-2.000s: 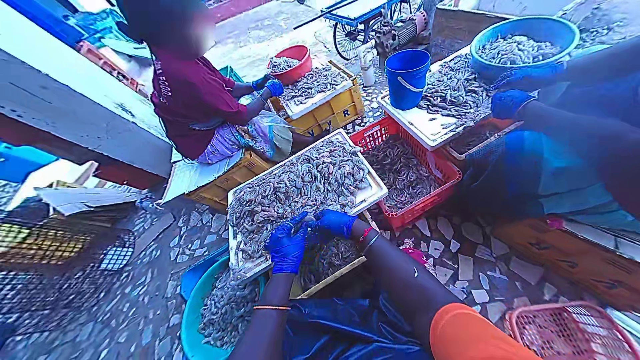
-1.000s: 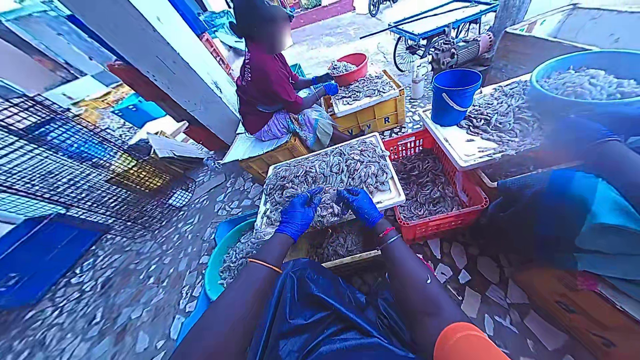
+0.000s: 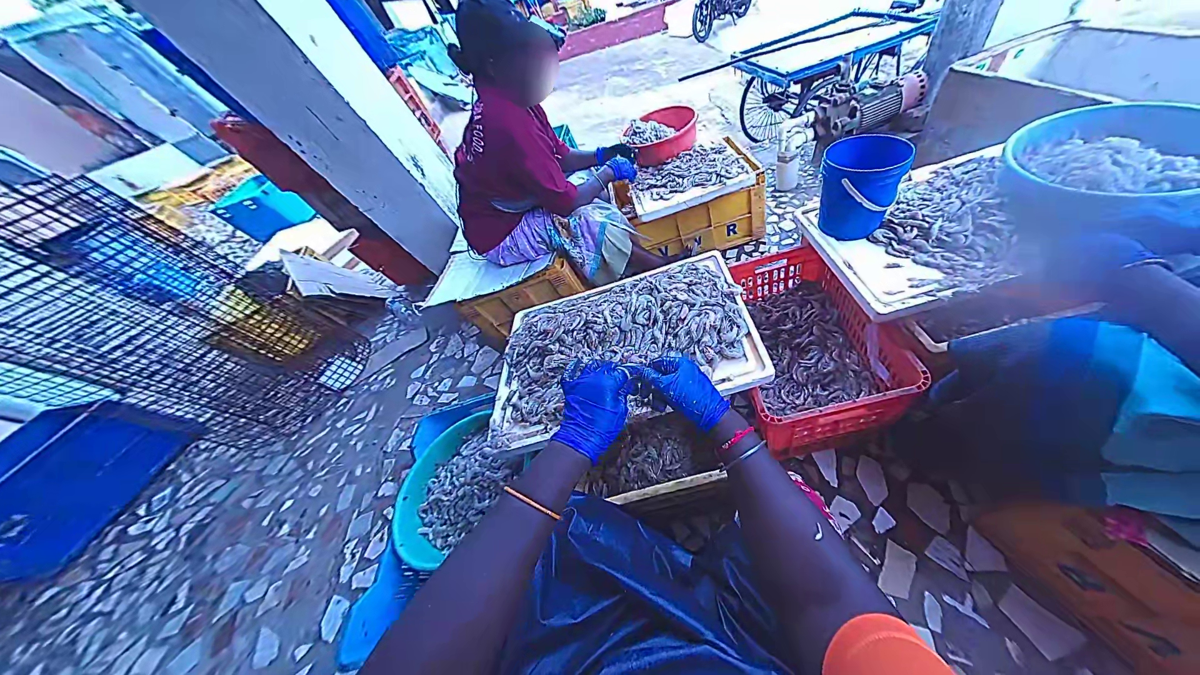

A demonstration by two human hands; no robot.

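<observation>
Both my hands wear blue gloves and meet over the near edge of a white tray (image 3: 750, 367) heaped with shrimp (image 3: 628, 319). My left hand (image 3: 595, 405) has its fingers closed at a small shrimp, mostly hidden by the glove. My right hand (image 3: 686, 389) pinches at the same spot, its fingertips touching the left ones. Beneath the tray, a crate (image 3: 666, 489) holds more shrimp. At the lower left, a green basin (image 3: 412, 525) contains shrimp.
A red plastic crate (image 3: 825, 427) of darker shrimp stands right of the tray. Beyond it are a blue bucket (image 3: 858, 187) and a light-blue basin (image 3: 1022, 169) beside a blurred co-worker (image 3: 1059, 412). Another person (image 3: 525, 178) sits behind a yellow crate (image 3: 717, 225). Black mesh (image 3: 169, 300) stands left.
My hands have come together at the tray's near edge; one second ago they were slightly apart over the shrimp. The view has swung left since two seconds ago.
</observation>
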